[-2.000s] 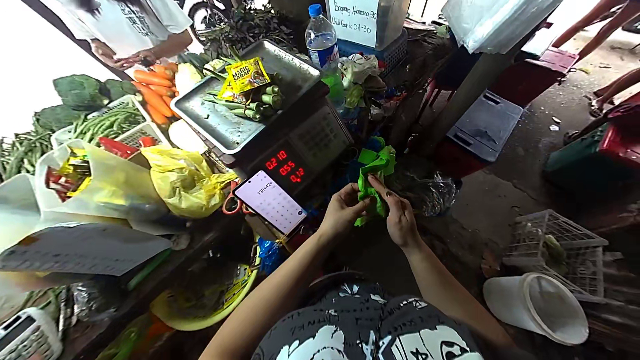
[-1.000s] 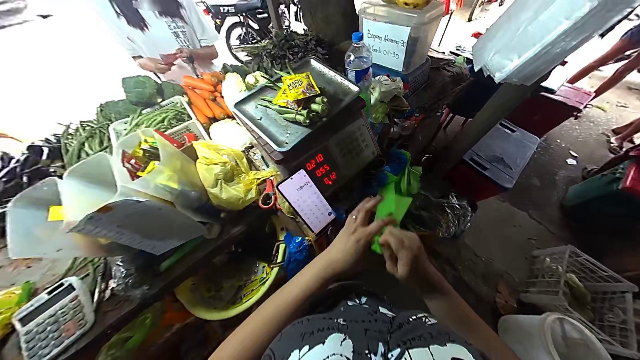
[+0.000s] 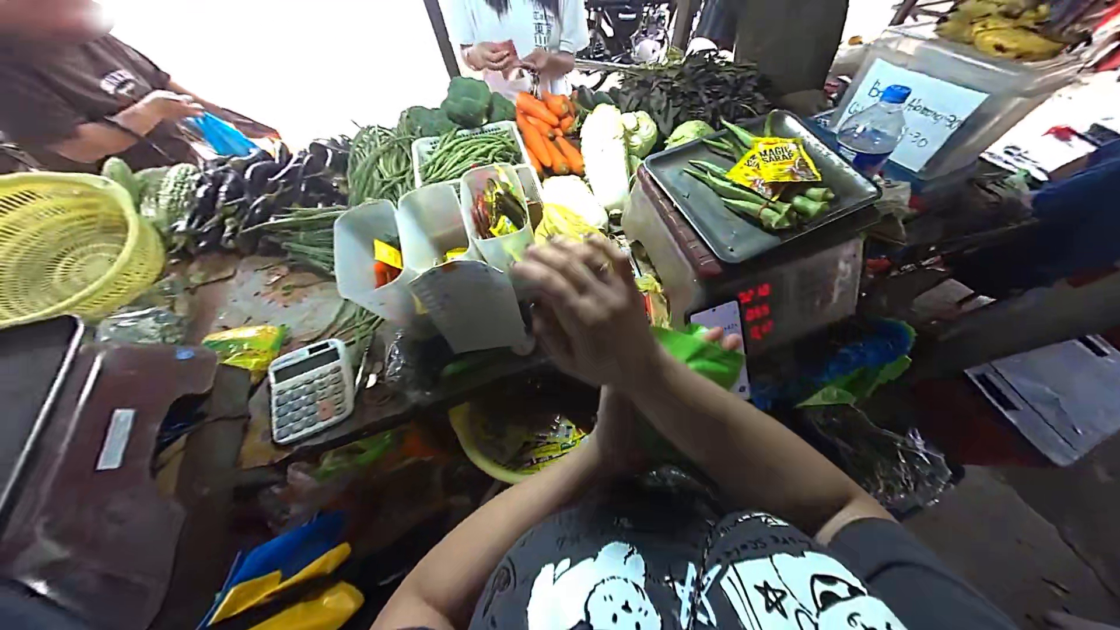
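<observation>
My right hand (image 3: 591, 306) crosses over my left forearm and is blurred, in front of the clear plastic bins (image 3: 433, 227) and a yellow plastic bag (image 3: 564, 223); whether it holds anything is unclear. Lower down, fingertips of my left hand (image 3: 723, 339) show at a green plastic bag (image 3: 696, 354), most of that hand being hidden. Just behind the green bag is a phone (image 3: 726, 317), leaning against a digital scale (image 3: 801, 284) with lit red digits. On its metal tray (image 3: 709, 232) lie okra (image 3: 739, 197) and yellow seasoning packets (image 3: 774, 162).
Carrots (image 3: 551, 131), green beans (image 3: 472, 153) and eggplants (image 3: 262, 192) cover the stall's far side. A calculator (image 3: 311, 394) and a yellow basket (image 3: 144, 254) are at left. A water bottle (image 3: 871, 136) stands beyond the tray. Two people stand across the stall.
The view has swung left. Both hands were together at the green bag in front of the scale; my right hand has moved left across my left arm, toward the plastic bins.
</observation>
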